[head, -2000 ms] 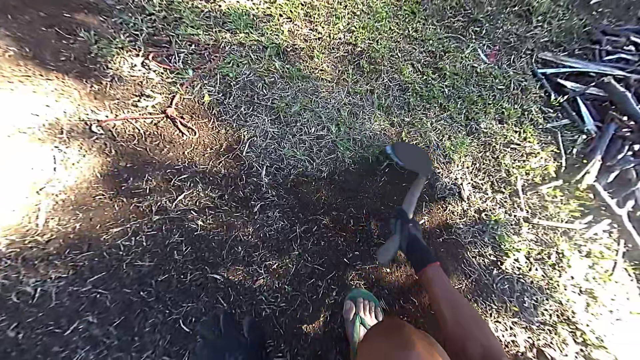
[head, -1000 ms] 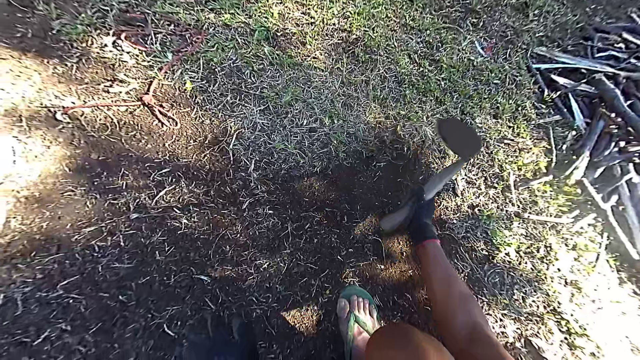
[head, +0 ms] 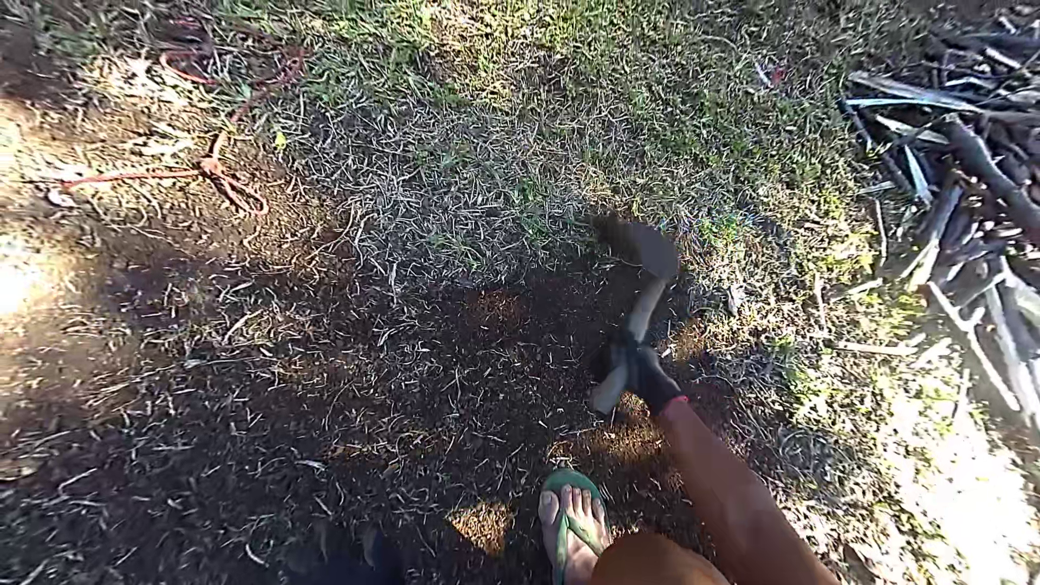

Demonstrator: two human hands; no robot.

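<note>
My right hand (head: 638,370), in a dark glove with a red cuff, grips the pale handle of a short-handled hoe (head: 646,309). The handle's butt sticks out below the fist. The tool's broad dark blade (head: 642,244), slightly blurred, is above the hand, over the border between bare dark soil (head: 487,349) and short grass. A dark blurred shape at the bottom edge, left of the foot, may be my left hand, but I cannot make it out.
A foot in a green flip-flop (head: 573,520) and a bent knee (head: 654,561) are at the bottom. A pile of split sticks (head: 975,162) lies at the right. A knotted reddish rope (head: 211,166) lies on the ground at the upper left.
The hoe was raised farther to the right a second ago; its blade has since swung left and down toward the soil, still in my right hand.
</note>
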